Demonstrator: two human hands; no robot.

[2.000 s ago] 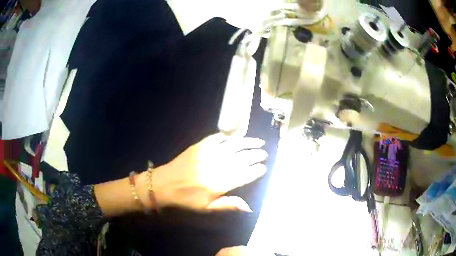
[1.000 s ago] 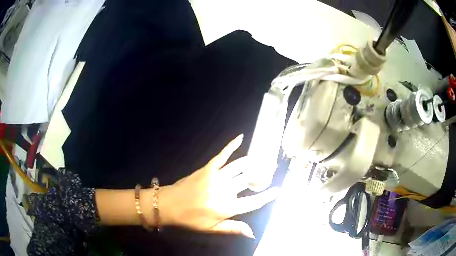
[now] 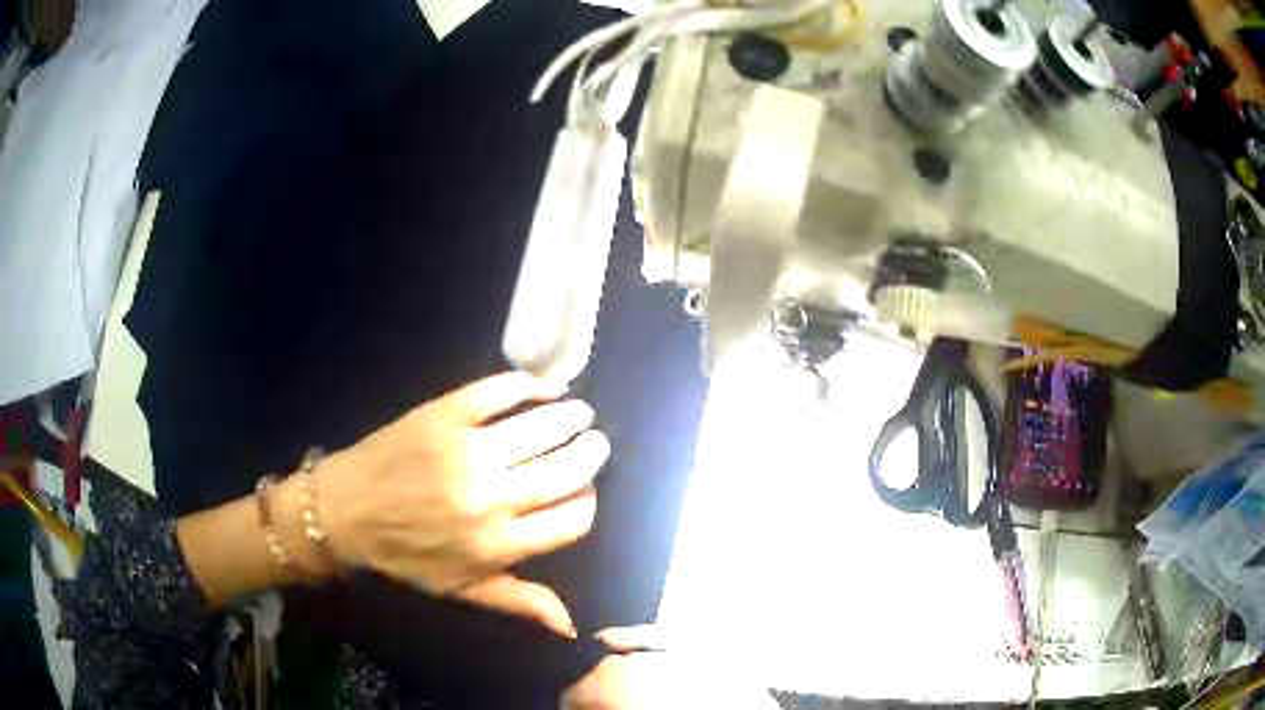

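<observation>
A large dark cloth panel (image 3: 333, 236) covers the left and middle of the table, its right edge by the machine head. My left hand (image 3: 472, 486) rests on it, palm down, fingers bent and close together below the lamp; whether it pinches cloth is not clear. My right hand (image 3: 638, 680) is cut off by the bottom edge, its fingertips at the cloth's near right edge; its grip is hidden. The cream-white sewing machine (image 3: 1082, 236) stands at the right. The white lamp bar (image 3: 566, 257) hangs beside its head. Glare hides the needle area.
Black-handled scissors (image 3: 943, 444) lie right of the glare, beside a lit phone (image 3: 1057, 430). Thin metal tools (image 3: 1145, 617) lie near the front edge. White paper pieces (image 3: 49, 236) lie at the far left. A crumpled clear and blue plastic item (image 3: 1214, 513) is at the right.
The view has shifted. My left hand has drawn back left from the lamp, and its spread fingers have bent together. My right fingertips, out of view one second ago, now show at the bottom.
</observation>
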